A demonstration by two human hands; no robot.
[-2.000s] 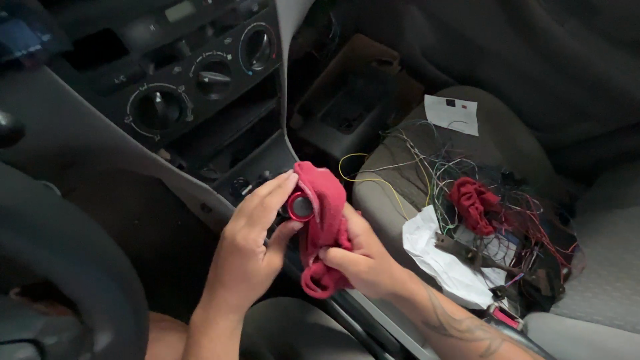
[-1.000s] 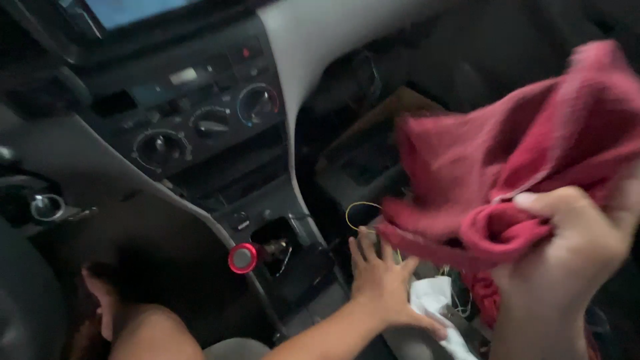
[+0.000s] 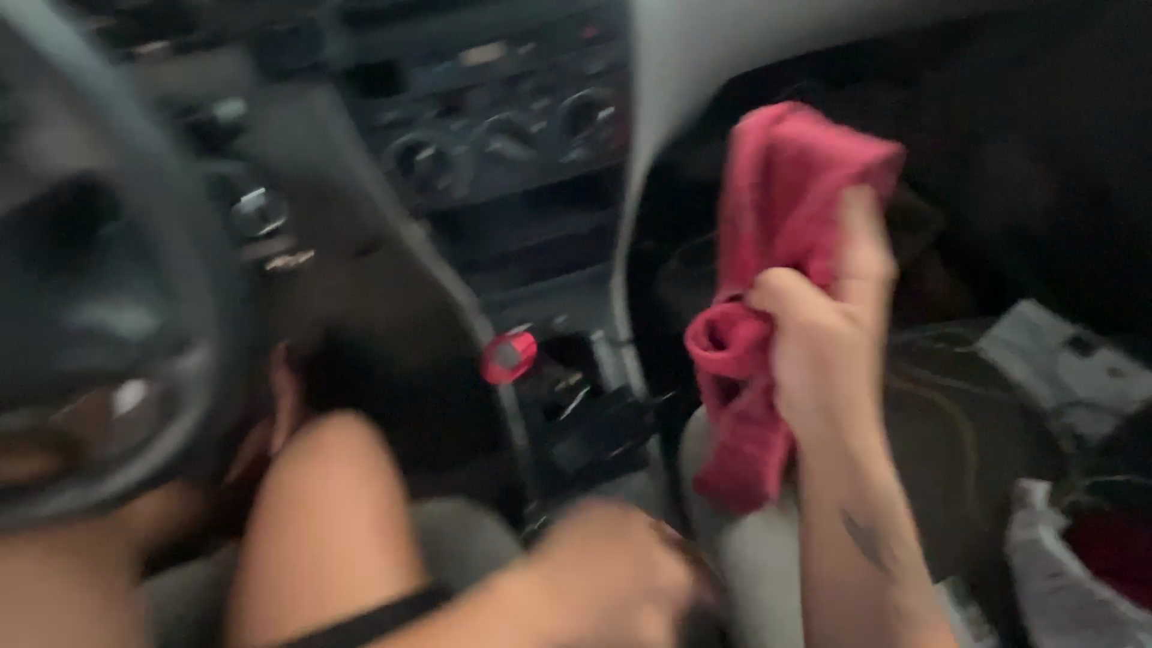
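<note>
My right hand [image 3: 823, 337] is raised over the passenger side and grips a bunched red cloth [image 3: 783, 198], part of which hangs below the fist. Low in the view, my left hand [image 3: 621, 571] is blurred, with its fingers bent beside a dark thing at the right; whether it holds that thing cannot be told. Between the hands and farther forward stands the gear lever knob [image 3: 508, 357], with a bright red ring round a grey top. Neither hand touches it.
The steering wheel [image 3: 202, 297] fills the left side, and the dashboard's control knobs [image 3: 508, 138] are ahead. On the passenger seat [image 3: 936, 432] lie thin wires, a white sheet [image 3: 1066, 364], crumpled white material [image 3: 1044, 576] and another dark red cloth [image 3: 1116, 549].
Two seconds ago both hands were at the knob with the red cloth. One second ago my left hand was spread over the passenger seat's edge; it is now lower, with fingers bent. The cloth is bunched more tightly.
</note>
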